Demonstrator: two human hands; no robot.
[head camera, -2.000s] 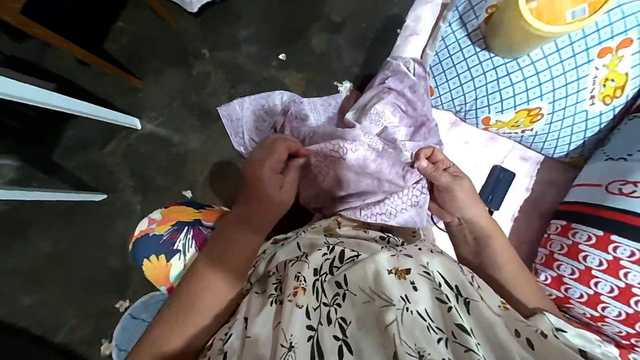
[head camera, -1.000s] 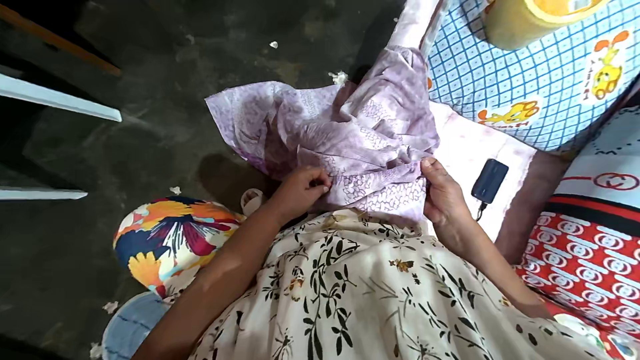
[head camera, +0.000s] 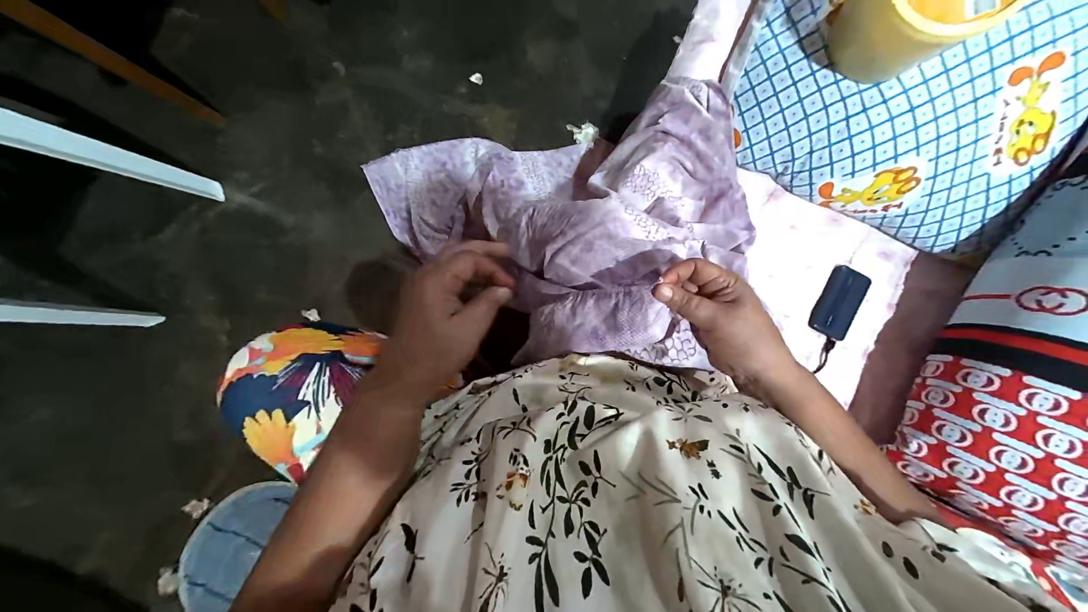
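Observation:
A crumpled purple patterned cloth (head camera: 595, 221) lies across my lap, over the upper edge of my cream leaf-print garment (head camera: 586, 476). My left hand (head camera: 455, 302) hovers at the cloth's left part, thumb and forefinger close together; whether something thin is between them cannot be told. At the cloth's right side is my right hand (head camera: 718, 314), its thumb and forefinger pinched on a tiny pale bit, too small to name.
A dark power bank (head camera: 840, 303) with a cord lies on a pale sheet at right. Beyond it are a yellow container (head camera: 892, 42) on a blue checked cloth and a red patterned fabric (head camera: 994, 433). A colourful cushion (head camera: 297, 391) and a blue tub (head camera: 234, 544) stand lower left.
Since one second ago, my left hand has moved up and away from the cloth's lower edge. My right hand has lifted from the cloth's right edge, its fingertips now pinched.

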